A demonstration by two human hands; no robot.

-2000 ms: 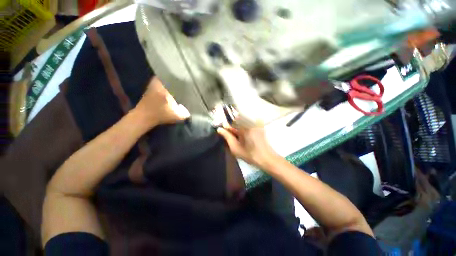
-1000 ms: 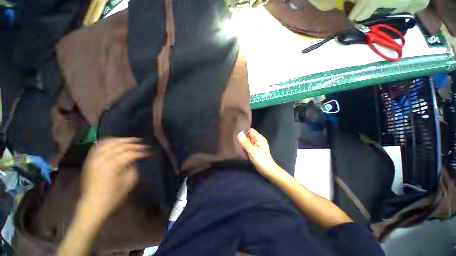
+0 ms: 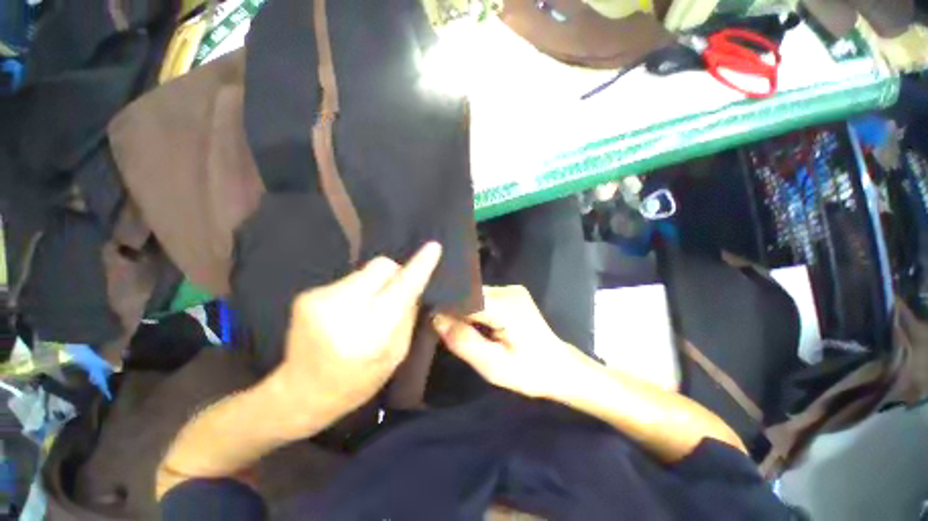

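Observation:
The black garment body (image 3: 397,153) hangs over the table's front edge onto the lap. A brown seam strip (image 3: 328,142) runs down it, and a brown panel (image 3: 193,173) spreads at its left. My left hand (image 3: 351,331) lies on the black cloth with the index finger extended; its other fingers are curled and partly hidden. My right hand (image 3: 504,336) pinches the garment's lower right edge between thumb and fingers.
Red-handled scissors (image 3: 741,63) and a thin black tool (image 3: 616,81) lie on the white table (image 3: 549,122) with a green edge. A curved brown cut piece (image 3: 595,36) lies behind. A black crate (image 3: 814,224) and black pieces with brown strips (image 3: 733,336) are lower right.
My left hand has moved right onto the black cloth. My right hand still pinches the edge, slightly lower. The brown right border of the garment is now mostly covered by black cloth.

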